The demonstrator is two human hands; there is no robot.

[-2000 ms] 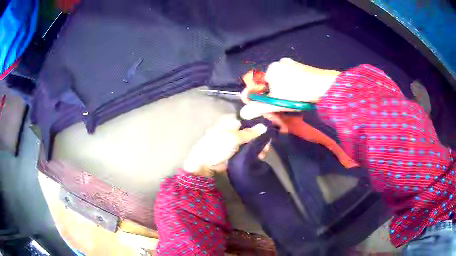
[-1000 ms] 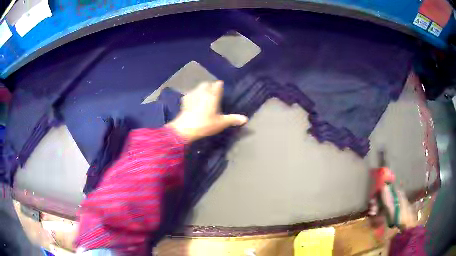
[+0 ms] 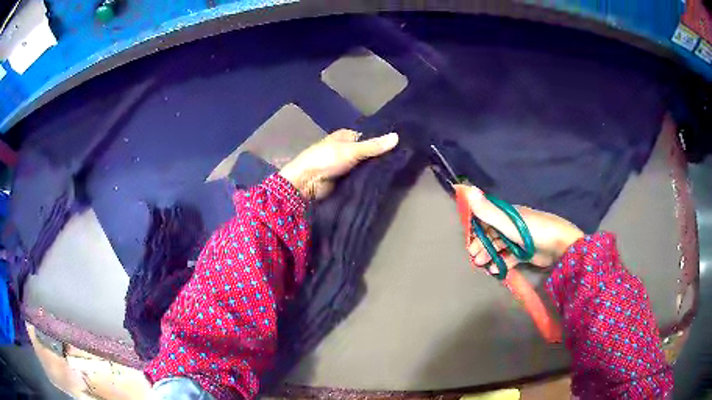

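Note:
Dark navy-purple fabric (image 3: 531, 101) covers the far part of the bed, with two window-like openings left of centre. Its near edges are stacked and ragged. My left hand (image 3: 332, 160) rests on the fabric beside the openings, thumb pointing right; whether it pinches a layer is not clear. My right hand (image 3: 507, 234) holds scissors (image 3: 521, 226) with teal finger loops and an orange-red cloth strip tied on. The blades are apart, pointing up-left at the fabric's near edge. My left sleeve hides part of the bunched fabric.
A grey underlay sheet (image 3: 437, 297) shows in front of the fabric. The board's dark red edge (image 3: 86, 332) and pale wooden bed edge (image 3: 97, 375) lie nearest me. A blue press beam (image 3: 156, 48) curves across the back, with white papers (image 3: 31, 45) at its left.
My right hand has come up and left with the scissors from the lower right to the fabric edge. My left hand has shifted slightly right. The fabric's ragged middle edge has moved or folded away.

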